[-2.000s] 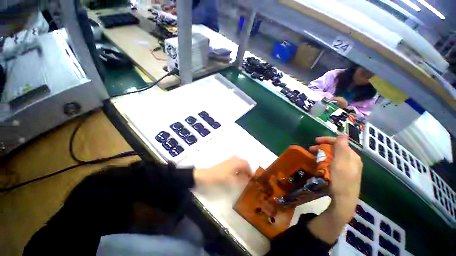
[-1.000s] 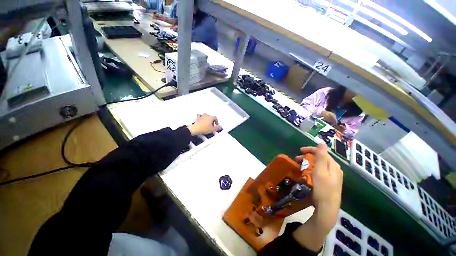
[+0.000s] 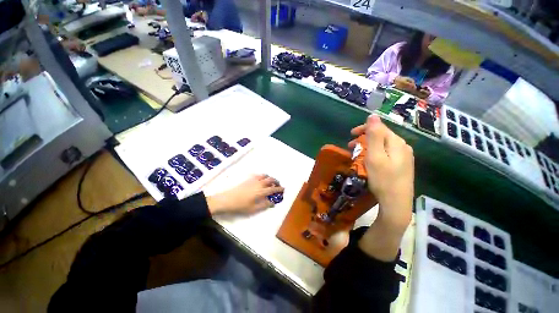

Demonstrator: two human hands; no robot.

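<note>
My left hand (image 3: 242,197) is at the white work sheet, its fingertips on a small black housing (image 3: 277,196) left of the fixture. The fingers partly cover the housing. My right hand (image 3: 390,168) is closed around the orange handle (image 3: 360,160) at the top of the orange-brown toggle press fixture (image 3: 298,227). The metal clamp linkage (image 3: 341,198) shows below the handle. I cannot tell whether a part sits in the nest. The left white blister tray (image 3: 230,166) holds rows of black parts (image 3: 185,168), with a single one (image 3: 243,142) at the row's far end.
A right blister tray (image 3: 467,235) with black parts lies beyond my right forearm. A green conveyor (image 3: 300,113) runs behind the fixture. More filled trays (image 3: 484,137) stand at the right. A grey machine (image 3: 46,137) is at left. A person in pink (image 3: 392,67) works opposite.
My left hand has come back from the left tray to the housing lying on the sheet. The tray rows are uncovered again. My right hand stays on the handle. The view has shifted.
</note>
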